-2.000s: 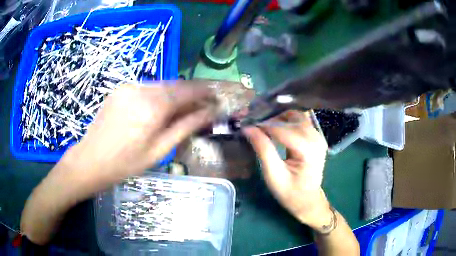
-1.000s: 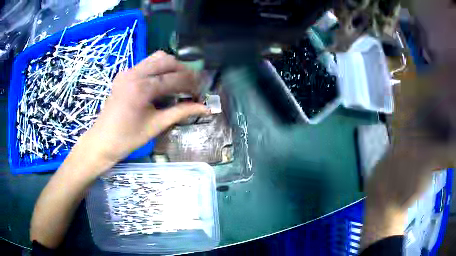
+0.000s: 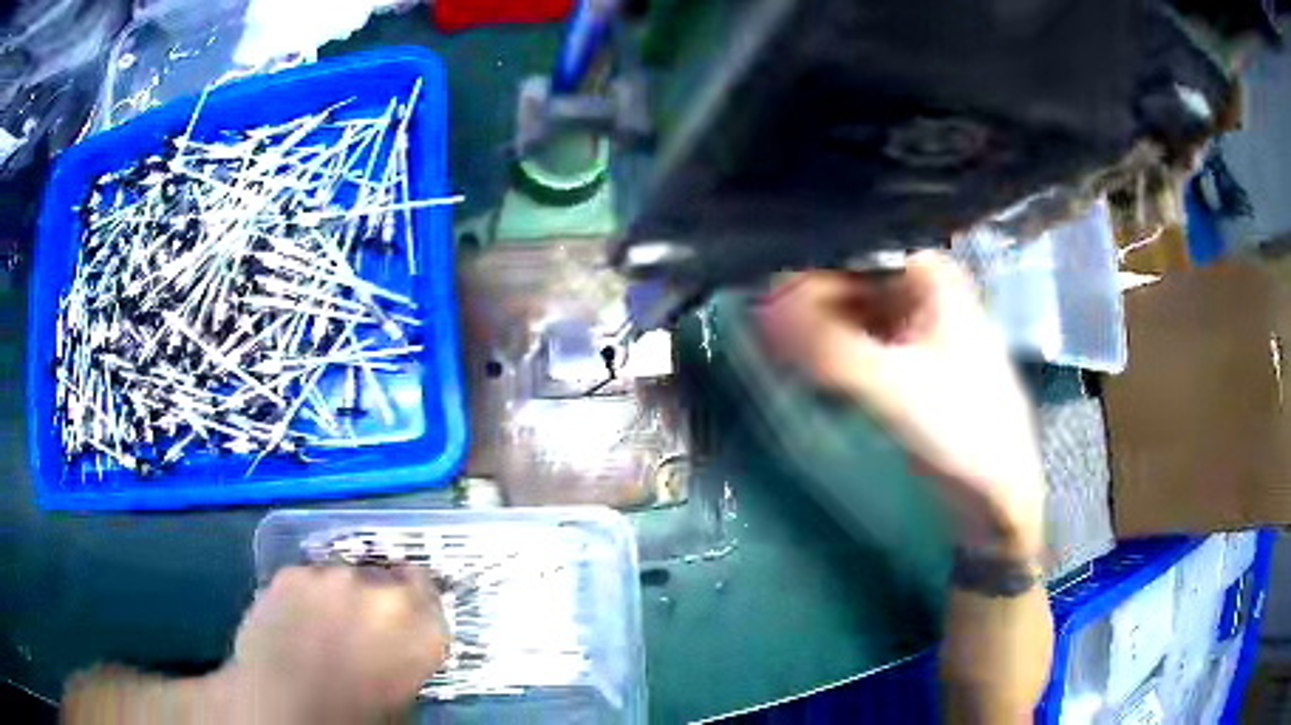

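Observation:
My left hand (image 3: 340, 630) is over the left part of the clear plastic tub of rods (image 3: 633, 609), fingers curled down among the thin white rods; whether it holds one is hidden. My right hand (image 3: 906, 368) is blurred, right of the press and under its dark plate (image 3: 906, 142); its fingertips are partly hidden. The small silver fixture (image 3: 574, 354) sits on the worn brown-grey base plate (image 3: 566, 439), with a small black piece at its right side. The blue tray (image 3: 241, 489) at the left holds heaped white rods with black ends.
The green press collar (image 3: 559, 213) stands behind the base plate. A translucent tub (image 3: 1090, 298), a grey textured block (image 3: 1076, 467), a cardboard box (image 3: 1203, 411) and a blue crate (image 3: 1069, 623) are at the right. A red tray (image 3: 503, 12) is at the far edge.
My left hand has moved from the fixture down to the tub of rods. My right hand has moved from the far right edge in to just right of the press.

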